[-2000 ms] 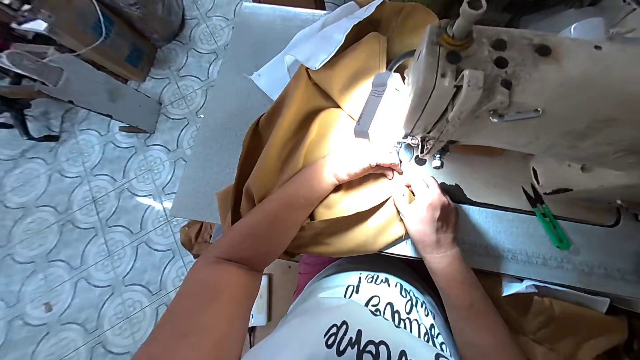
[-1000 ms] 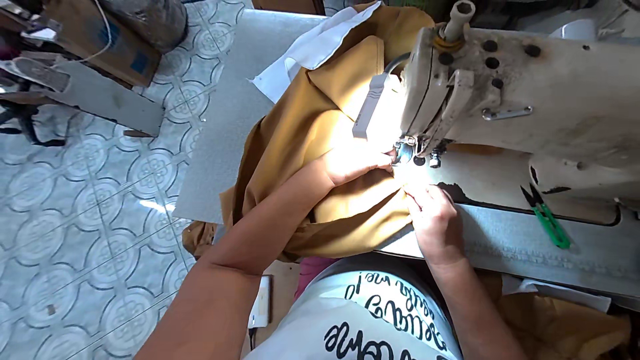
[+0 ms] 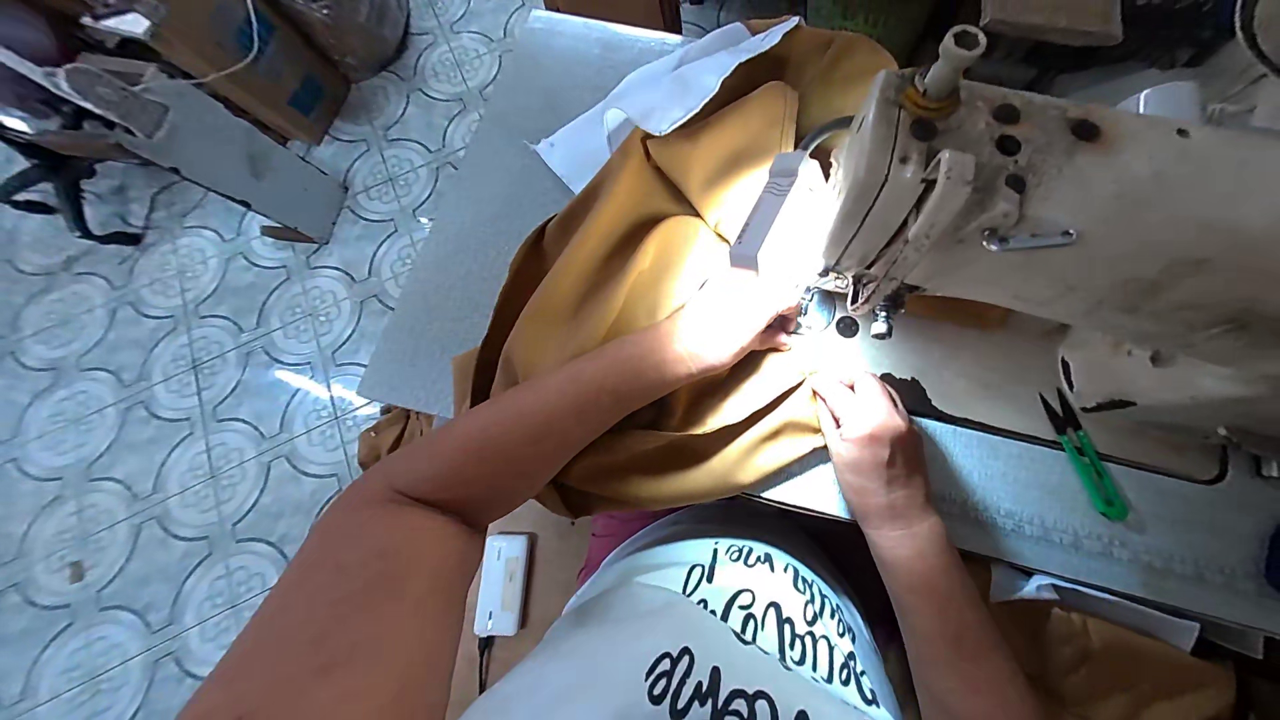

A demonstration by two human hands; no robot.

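Note:
Mustard-brown fabric [image 3: 600, 300] lies bunched on the grey table left of and below the head of a sewing machine [image 3: 1000, 200]. My left hand [image 3: 735, 325] rests on the fabric just left of the presser foot, fingers bent at its edge and partly washed out by the lamp's glare. With its fingertips, my right hand [image 3: 870, 440] pinches the fabric edge just below the needle area. A lamp with a grey housing [image 3: 768, 210] shines there; glare hides the stitching spot. White material [image 3: 660, 90] lies at the fabric's upper edge.
Green-handled thread snips [image 3: 1090, 465] lie on the machine bed at the right. A white power bank [image 3: 503, 585] with a cable sits below the table edge. More brown fabric [image 3: 1110, 650] is at the lower right. A cardboard box [image 3: 270, 70] stands on the tiled floor at upper left.
My right hand has shifted slightly down and away from the needle area since the earliest frame. My left hand stays on the fabric beside the presser foot.

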